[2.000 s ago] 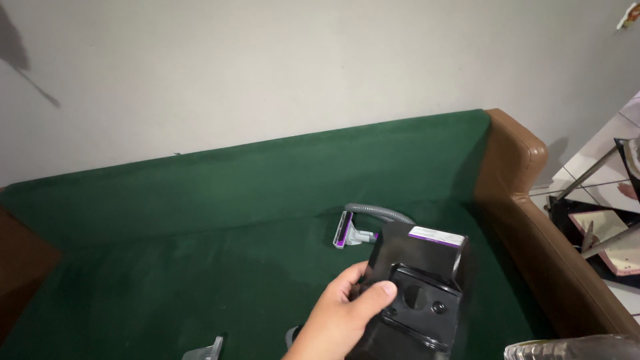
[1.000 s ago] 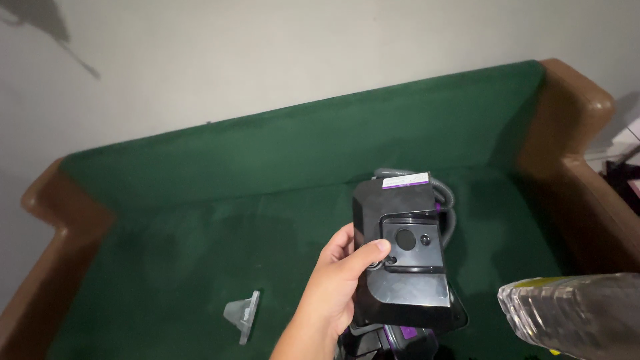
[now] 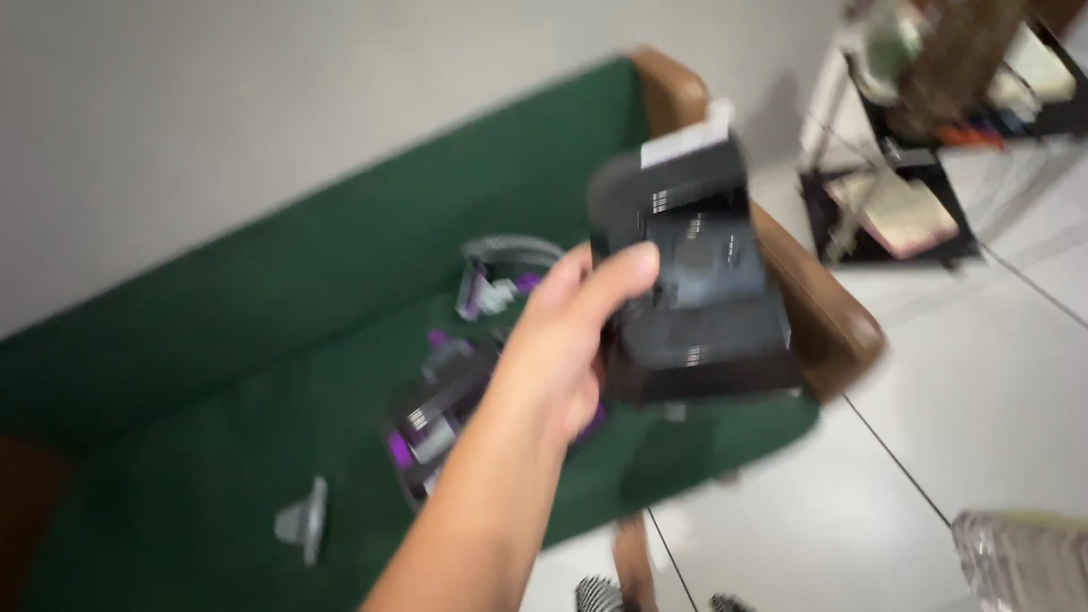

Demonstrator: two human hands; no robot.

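My left hand [image 3: 586,331] grips a black plastic housing [image 3: 697,289] by its left side, thumb on the front face and the other fingers mostly hidden behind it. The housing has a white label at its top and is blurred. Below and left of it, partly behind my forearm, a black and purple appliance [image 3: 433,433] lies on the green sofa seat. A grey hose [image 3: 518,244] and a purple and clear nozzle [image 3: 489,293] rest near the backrest. A small grey nozzle [image 3: 303,521] lies at the lower left. My right hand is not in view.
The green sofa [image 3: 212,425] has a brown armrest [image 3: 816,314]. Right of it stands a shelf rack [image 3: 960,229] with books and other items. A clear plastic item [image 3: 1020,561] shows at the lower right, above white floor tiles. Striped footwear [image 3: 599,595] is at the bottom.
The view has swung, showing more floor and the rack at the right. The black housing, still in my left hand, is now over the sofa's right end, and the appliance is more exposed.
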